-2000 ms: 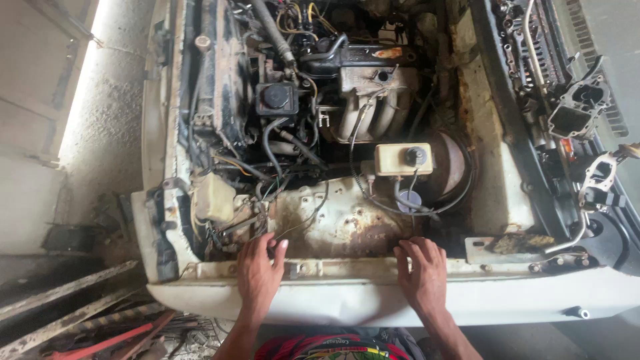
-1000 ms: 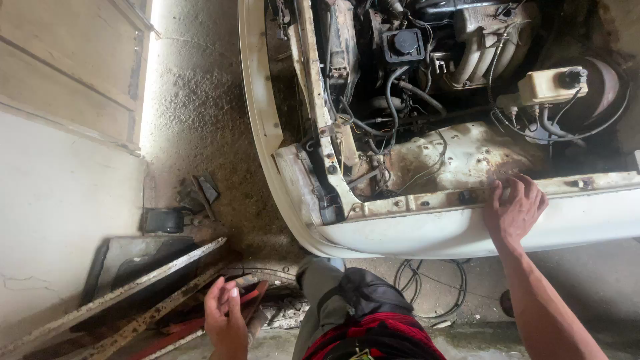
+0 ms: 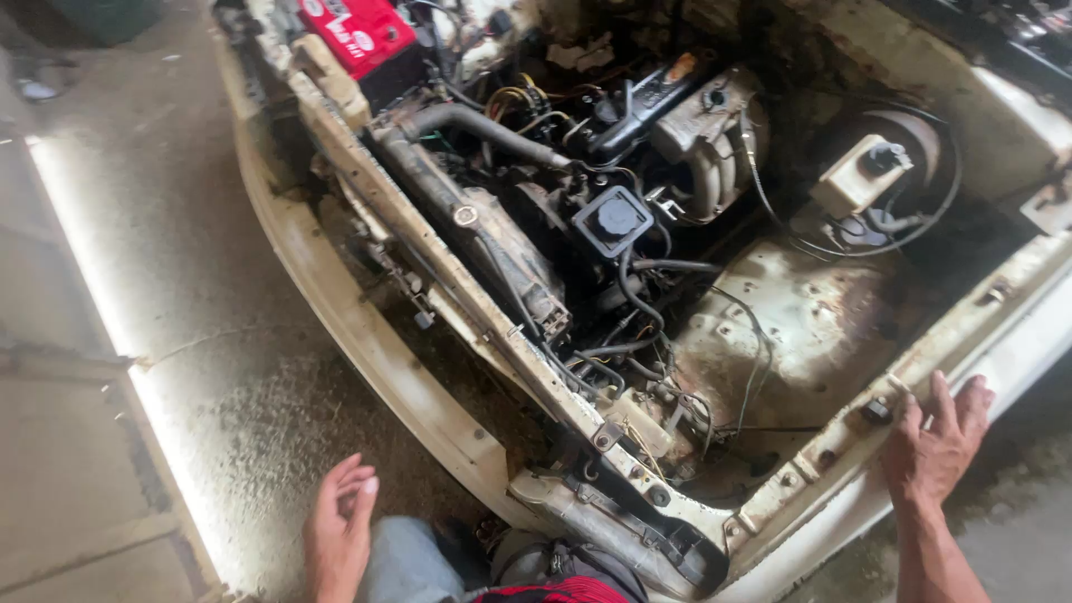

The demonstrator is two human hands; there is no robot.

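My right hand (image 3: pixel 940 440) rests with its fingers on the cream fender edge (image 3: pixel 1017 289) of a car, beside a black rubber stop (image 3: pixel 877 410). My left hand (image 3: pixel 339 528) hangs in the air over the floor, outside the front bumper (image 3: pixel 377 368), fingers loosely curled and holding nothing. Between and beyond the hands lies the engine bay: a radiator (image 3: pixel 502 243), a black square-rimmed reservoir (image 3: pixel 613 219), an engine with a metal intake manifold (image 3: pixel 712 126), and a brake fluid reservoir (image 3: pixel 858 176).
A red-topped battery (image 3: pixel 364 33) sits at the bay's far front corner. Loose hoses and wires (image 3: pixel 641 293) run beside the inner fender panel (image 3: pixel 787 318). Rough concrete floor (image 3: pixel 251 352) lies along the bumper, by a pale wall or door (image 3: pixel 67 469) at left.
Both hands were on the fender edge two seconds ago; the left has come off it. The right hand still touches the edge. The view has swung round toward the car's front corner.
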